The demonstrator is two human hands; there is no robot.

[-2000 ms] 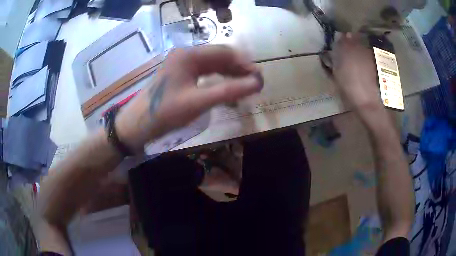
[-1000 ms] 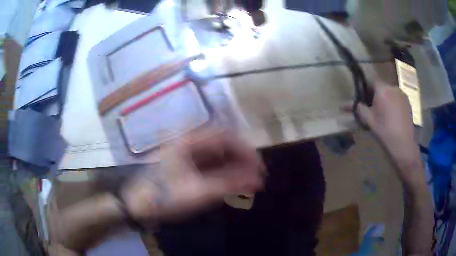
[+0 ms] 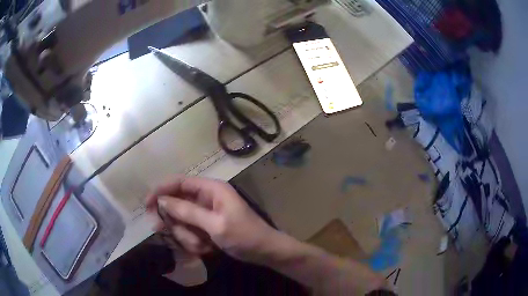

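Note:
My right hand (image 3: 211,217) is over the front edge of the machine bed, its fingers curled and fingertips close together. A dark spot shows at the fingertips; whether it is a held part or shadow is unclear. My left hand cannot be made out. The clear sewing template (image 3: 107,217) lies on the bed at lower left, with its brown guide strip (image 3: 47,202) and red edge strip (image 3: 56,218). The large black shears (image 3: 217,95) lie on the bed, blades pointing to the upper left. The white sewing machine head (image 3: 110,26) is at upper left.
A smartphone (image 3: 329,78) with a bright screen lies near the bed's right front edge. A dark fabric piece (image 3: 165,32) lies behind the shears. Scraps (image 3: 291,152) lie below the bed. Blue cloth or plastic (image 3: 443,95) and patterned cloth (image 3: 457,179) are at right.
The view has swung right. My right hand has left the shears and phone area and come to the front edge. My left hand, earlier over the template and then lower, no longer shows clearly.

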